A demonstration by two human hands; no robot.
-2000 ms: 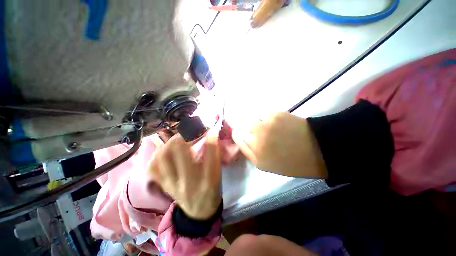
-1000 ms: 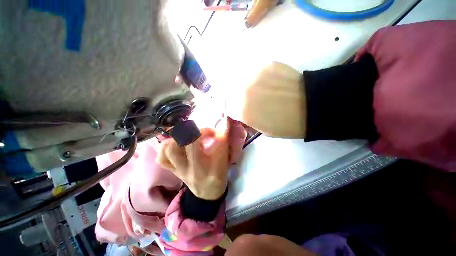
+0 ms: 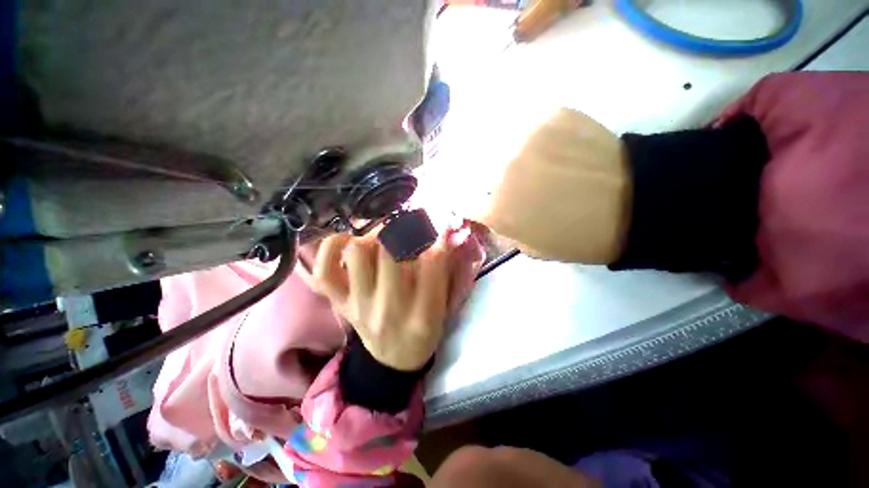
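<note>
The soft pink garment (image 3: 276, 353) is bunched left of and under my left hand, with a small part beside the needle area. My left hand (image 3: 395, 295) holds the cloth below the black square attachment (image 3: 408, 234), fingers bent and tips partly hidden. My right hand (image 3: 562, 191) reaches in from the right, close to the needle area; its fingers are washed out by glare, so its hold cannot be made out. The grey-beige sewing machine head (image 3: 238, 86) fills the upper left. The needle and presser foot cannot be made out.
A blue scissor loop (image 3: 710, 43) and an orange-yellow handle (image 3: 543, 17) lie at the top right of the white table (image 3: 543, 305). The ruler-marked edge (image 3: 591, 367) runs below my hands. A bent metal bar (image 3: 210, 315) crosses the left side.
My right hand has moved up and now covers more of the area beside the needle. My left hand stays on the cloth, its fingers more bent. The view has shifted slightly.
</note>
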